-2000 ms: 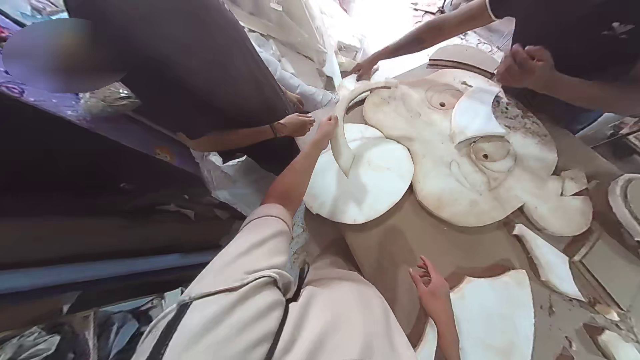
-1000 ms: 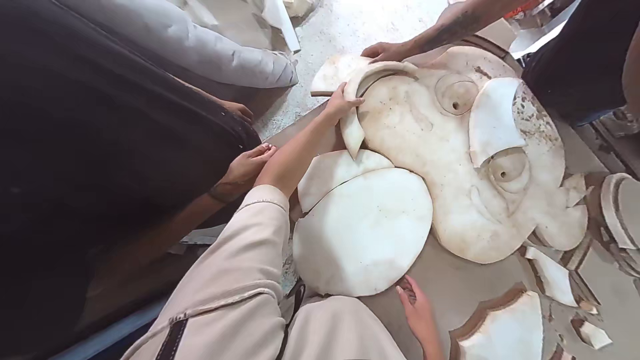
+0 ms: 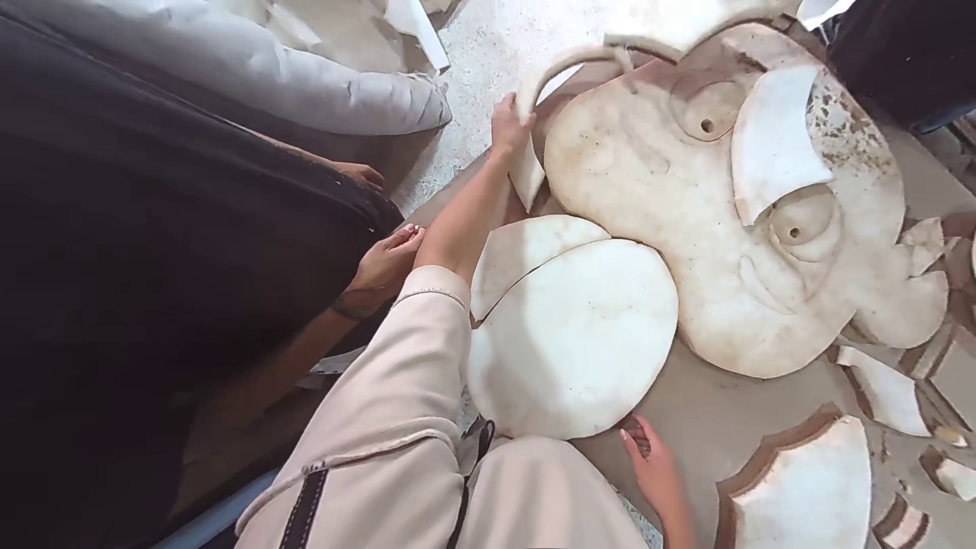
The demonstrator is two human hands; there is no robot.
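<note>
My left hand is closed on a curved, horn-shaped pale strip, beside the upper left of a large cartoon-like face cut-out that looks like foam. The strip's pointed lower end hangs below the hand. My right hand is by the lower right edge of a white oval piece, fingers loosely bent; whether it touches the edge is unclear. A thinner curved piece lies along the oval's upper left side. A white curved panel rests on the face between two carved eyes.
At left stands a person in dark clothes, one hand right beside my left forearm. Another hand shows above it. A jagged-edged white piece and smaller offcuts lie at lower right. A padded grey roll is upper left.
My right hand has gone from beside the jagged piece to the oval's edge. The other person's arm, at the top a second ago, is out of view. The view has shifted closer to the pieces.
</note>
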